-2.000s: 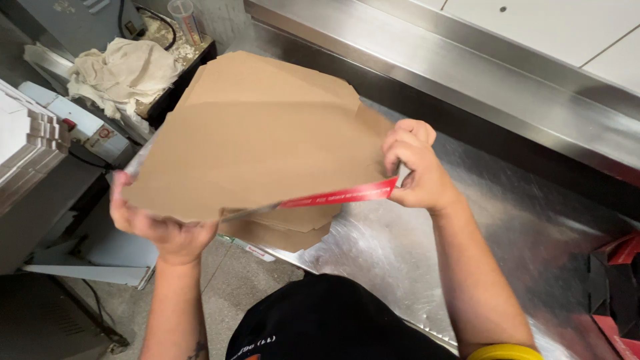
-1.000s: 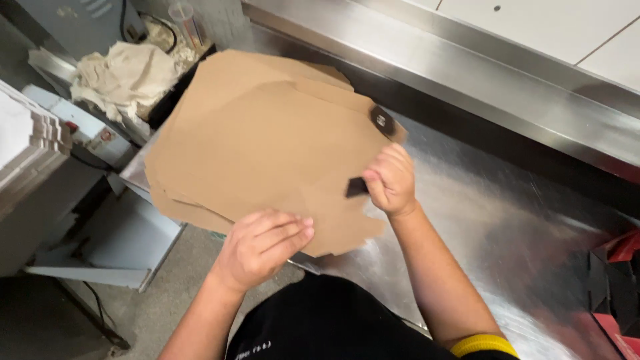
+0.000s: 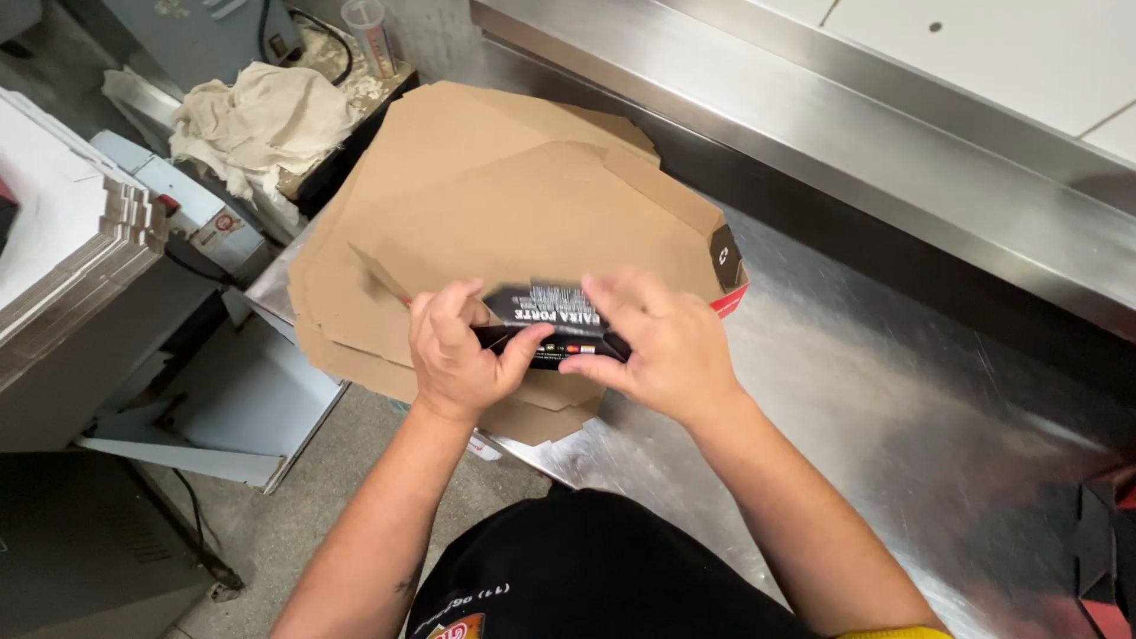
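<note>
A brown cardboard box blank (image 3: 532, 222), its edges partly folded up, lies on other flat cardboard blanks (image 3: 342, 293) on a stainless steel counter. At its near side a black printed flap (image 3: 555, 311) stands folded between my two hands. My left hand (image 3: 461, 346) grips the left end of this flap, thumb in front. My right hand (image 3: 666, 342) is at the flap's right end, thumb on the near side, its fingers slightly blurred. Another black corner flap with a red outer edge (image 3: 732, 302) stands up at the box's right.
Stacked white-topped cardboard (image 3: 53, 231) is at the left. A crumpled cloth (image 3: 266, 120) and a clear plastic cup (image 3: 368, 35) lie beyond it. A steel ledge (image 3: 799, 115) runs behind the counter (image 3: 799, 461). Black and red boxes (image 3: 1100, 550) stand at the right edge.
The box blank has turned, and its black flap is now folded up between my hands. My right hand has moved to the near side, close to my left hand.
</note>
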